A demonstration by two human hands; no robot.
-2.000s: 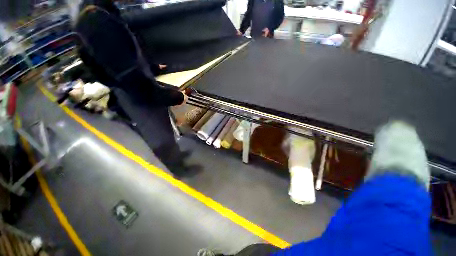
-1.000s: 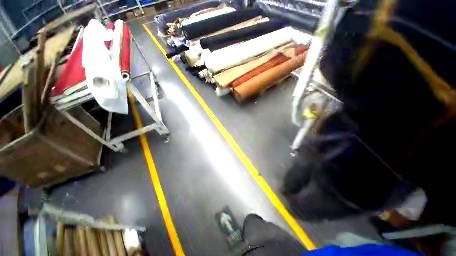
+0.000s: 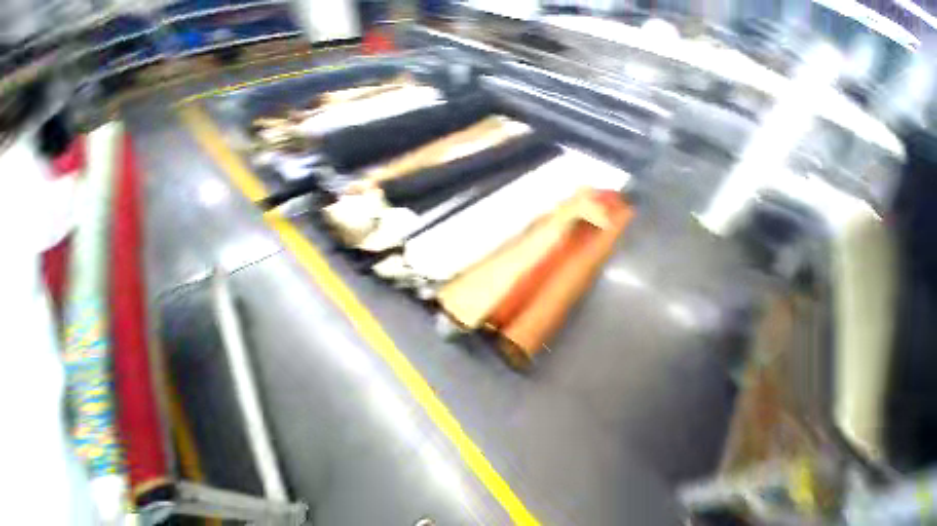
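Observation:
Neither of my hands is in the picture. Nearest in front of me on the floor lies a row of fabric rolls: an orange roll (image 3: 560,298), a tan roll (image 3: 503,272), a white roll (image 3: 478,226) and black rolls (image 3: 411,134) beside them. They lie side by side, their near ends towards a yellow floor line. The picture is blurred, so fine detail cannot be told.
A yellow line (image 3: 385,344) runs along the grey floor. At the left, a red roll (image 3: 128,308) and a patterned roll (image 3: 90,380) lie on a metal frame (image 3: 247,396). At the right stand a blurred pale upright roll or panel (image 3: 861,329) and dark material.
My view has moved forward along the aisle; the floor rolls look larger and nearer. The dark-clothed person at the right and my blue sleeve at the bottom have left the picture.

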